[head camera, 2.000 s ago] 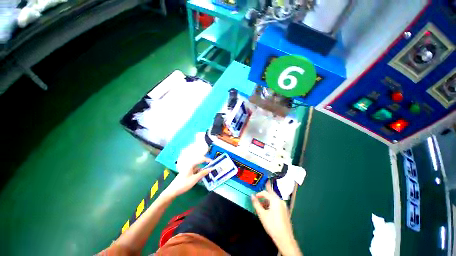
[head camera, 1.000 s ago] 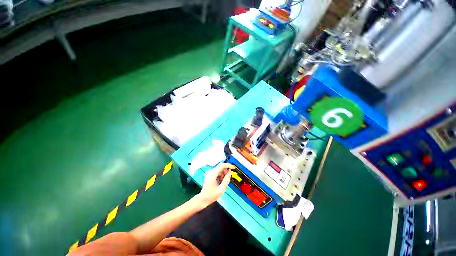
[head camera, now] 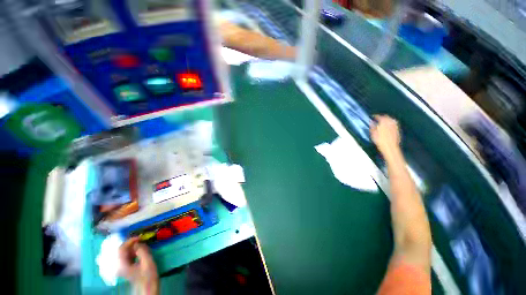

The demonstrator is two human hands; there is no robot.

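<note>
The view is blurred. My left hand (head camera: 138, 262) is at the left end of the red and yellow start controls (head camera: 173, 227) on the press base; its grip is unclear. My right hand (head camera: 385, 133) reaches over the belt, at the row of panels (head camera: 340, 101); blur hides whether its fingers hold one. A panel (head camera: 113, 181) stands tilted in the orange-brown press fixture (head camera: 124, 208). Crumpled white cloth lies at the base's right corner (head camera: 228, 178) and beside my left hand (head camera: 108, 259).
The control box (head camera: 156, 63) overhangs the press, with a red light lit. A white sheet (head camera: 349, 164) lies on the dark green worktop (head camera: 282, 190). Another person's arm (head camera: 256, 43) reaches in at the top. More panels (head camera: 470, 253) lie at lower right. White film fills the bin at left.
The view has swung right to the belt. My left hand held a panel two seconds ago, then moved to the controls. My right hand, unseen one second ago, is now over the belt.
</note>
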